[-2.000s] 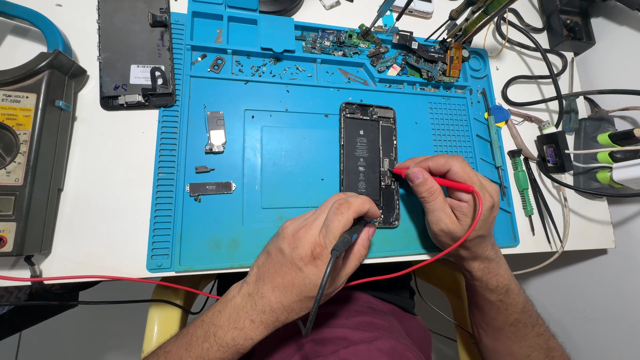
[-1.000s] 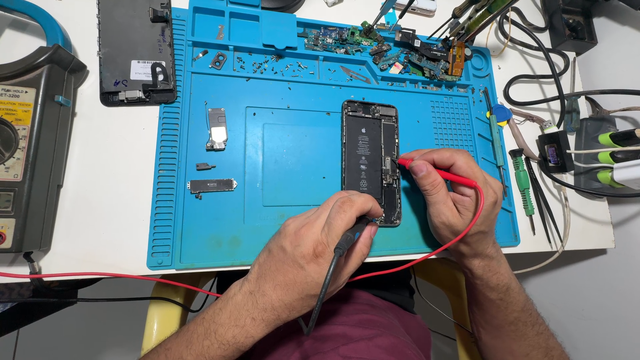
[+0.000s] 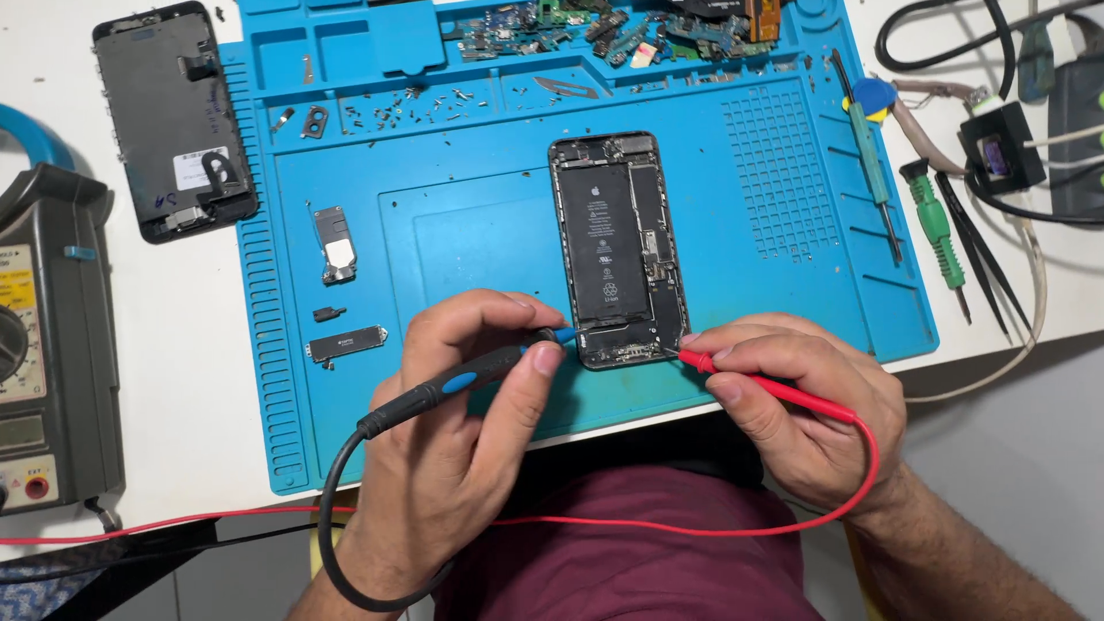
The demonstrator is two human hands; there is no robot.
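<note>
An opened smartphone [image 3: 611, 250] lies on a blue silicone repair mat [image 3: 483, 250], its battery [image 3: 606, 246] and inner parts exposed. My left hand [image 3: 466, 405] holds a black and blue test probe [image 3: 466, 378], its tip end at the phone's lower left edge. In my right hand [image 3: 802, 397] is a red multimeter probe [image 3: 768, 385], with its tip at the phone's lower right corner. Whether either tip makes contact, I cannot tell. To the left on the mat are a metal-backed phone part [image 3: 335, 245], a small black part [image 3: 329, 313] and a flat black module [image 3: 347, 344].
A detached phone screen assembly [image 3: 172, 121] lies at the upper left, above a clamp multimeter [image 3: 52, 345]. Screws [image 3: 405, 108] and circuit board scraps [image 3: 535, 30] fill the mat's upper trays. A green screwdriver [image 3: 936, 226] and black tweezers [image 3: 983, 250] lie on the right.
The red probe has moved from the phone's middle right side down to its lower right corner. My left hand has shifted left, off the phone's lower part. The view sits closer and has shifted.
</note>
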